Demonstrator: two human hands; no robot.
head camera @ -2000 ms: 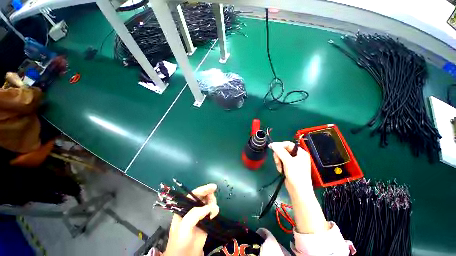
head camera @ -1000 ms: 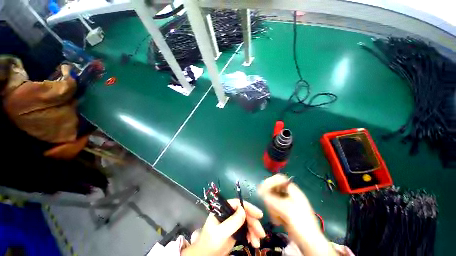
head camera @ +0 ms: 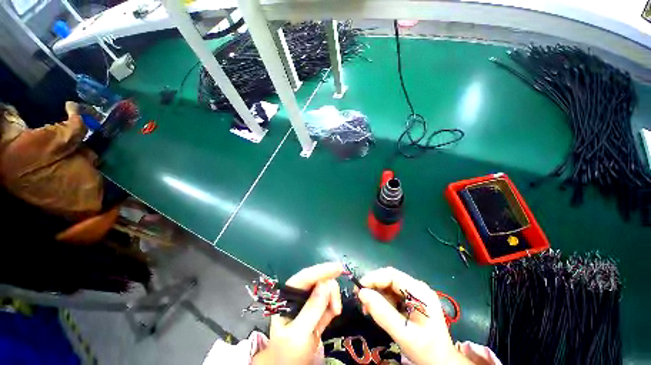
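My left hand (head camera: 308, 308) is closed on a bunch of black multi-core cables (head camera: 288, 299) near the bench's front edge. Their red, white and dark inner wires point left. My right hand (head camera: 400, 303) is beside it, its fingers on a single black cable (head camera: 355, 282) between the two hands, with thin wires at its upper tip. More red and pale wire ends show at the right palm; the fingers hide what they belong to. Orange-red scissor handles (head camera: 451, 308) show just right of my right hand; the blades are hidden.
A red heat gun (head camera: 386, 222) stands upright ahead. Right of it are thin pliers or a lead (head camera: 460, 249), a red-orange meter (head camera: 494, 217) and a dense cable row (head camera: 557, 314). A looser cable pile (head camera: 599, 121) lies far right. A seated person (head camera: 53, 167) is far left.
My right hand has come from beside the heat gun to my left hand and a single cable is between them. The thin pliers or lead now shows on the bench beside the meter. The view has shifted.
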